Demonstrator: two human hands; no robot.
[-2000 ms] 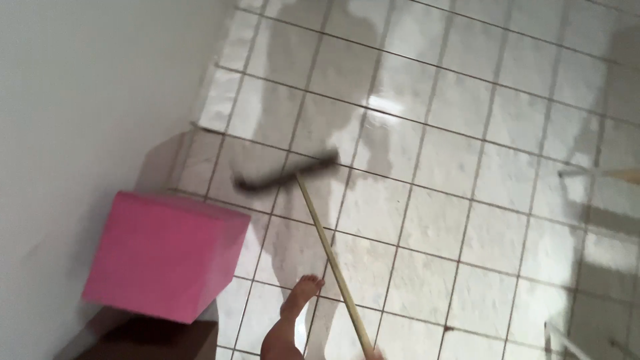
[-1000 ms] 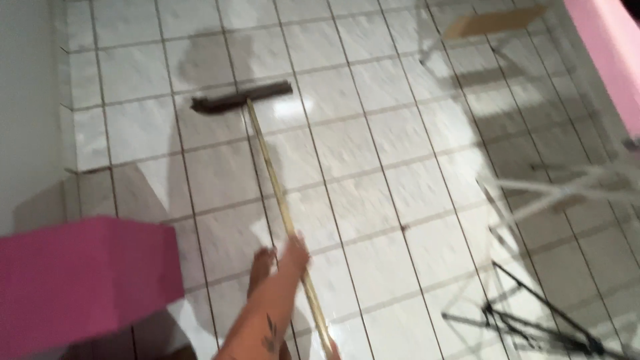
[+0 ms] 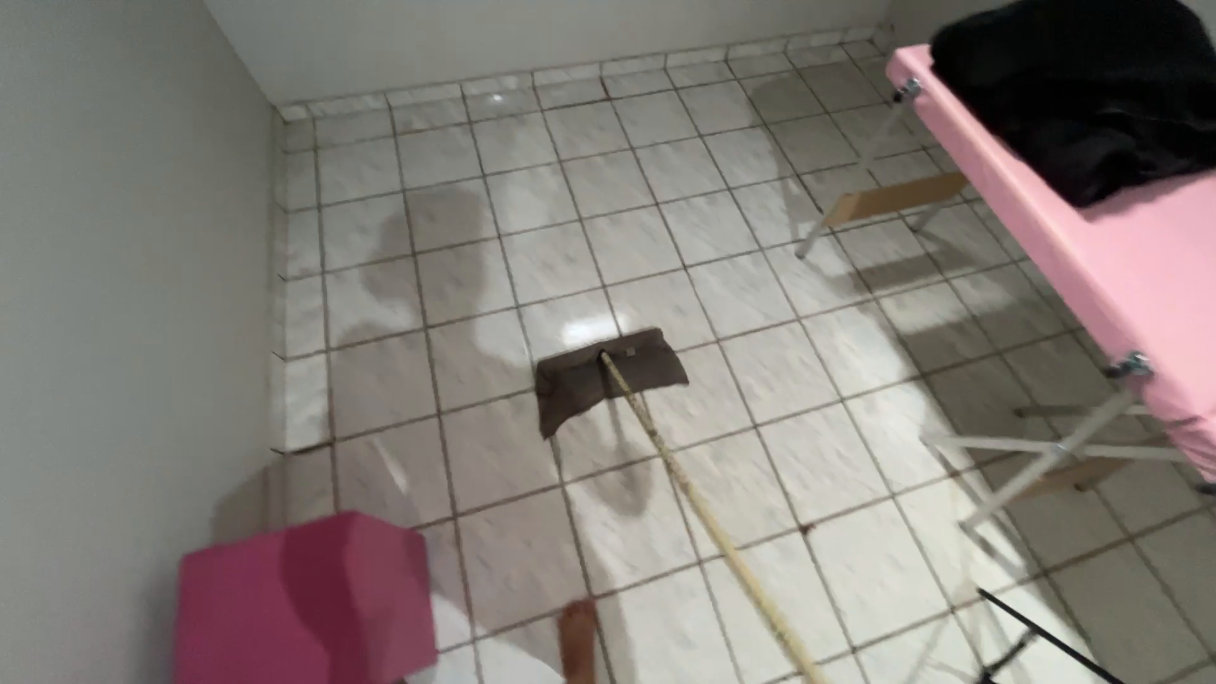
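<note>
A long wooden pole (image 3: 714, 532) runs from the bottom edge up to a squeegee or mop head wrapped in a dark brown cloth (image 3: 613, 370), which lies on the tiled floor (image 3: 655, 228). One corner of the cloth spreads toward the lower left. The pole's near end is cut off by the frame, and neither of my hands is in view. A bare foot (image 3: 578, 638) shows at the bottom, left of the pole.
A pink box-shaped piece (image 3: 304, 598) stands by the left wall (image 3: 133, 313). On the right is a pink padded folding table (image 3: 1035, 214) with metal legs and a black cloth (image 3: 1092, 95) on top. Thin black metal legs (image 3: 1050, 636) stand at the lower right.
The hand and forearm seen on the pole a second ago are out of view. The cloth now lies spread behind the head, toward me. The view has shifted to show the far wall and the folding table.
</note>
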